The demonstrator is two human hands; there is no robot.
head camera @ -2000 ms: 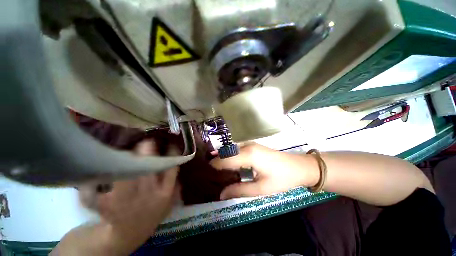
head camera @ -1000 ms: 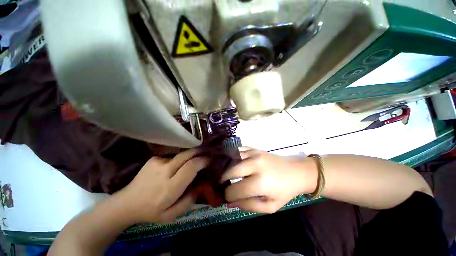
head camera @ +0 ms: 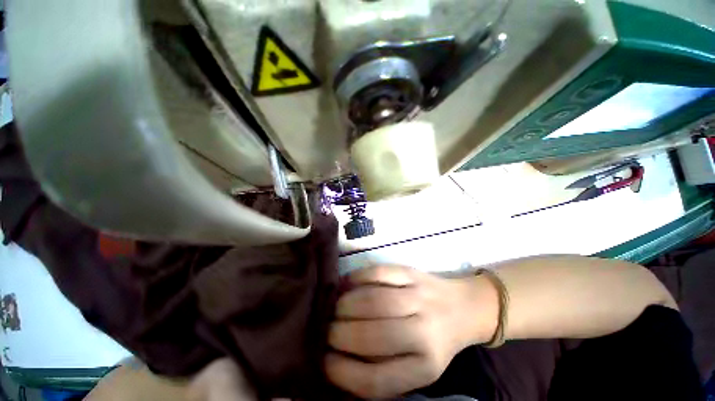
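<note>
Dark brown cloth (head camera: 251, 301) runs from the needle area down over the table's front edge and spreads to the left. My right hand (head camera: 388, 325) is closed on the cloth's right edge, below the presser foot area. My left hand (head camera: 223, 382) is blurred at the bottom edge, on or beside the cloth; its fingers are mostly cut off or hidden. The needle bar (head camera: 278, 172) is at the left of the machine head. The needle point and foot are largely hidden by the guard. A small spring with a black ribbed knob (head camera: 359, 228) sits right of the cloth.
The cream guard loop (head camera: 102, 133) fills the upper left. The machine head (head camera: 478, 102) and its green control panel (head camera: 627, 110) span the top. Black and red snips (head camera: 611, 182) lie on the white table (head camera: 533, 227) at right. An orange-red patch (head camera: 117, 245) shows on the cloth.
Both hands have moved down toward the wearer, away from the needle. The cloth now hangs longer below the foot and over the front edge. The ribbed knob is uncovered.
</note>
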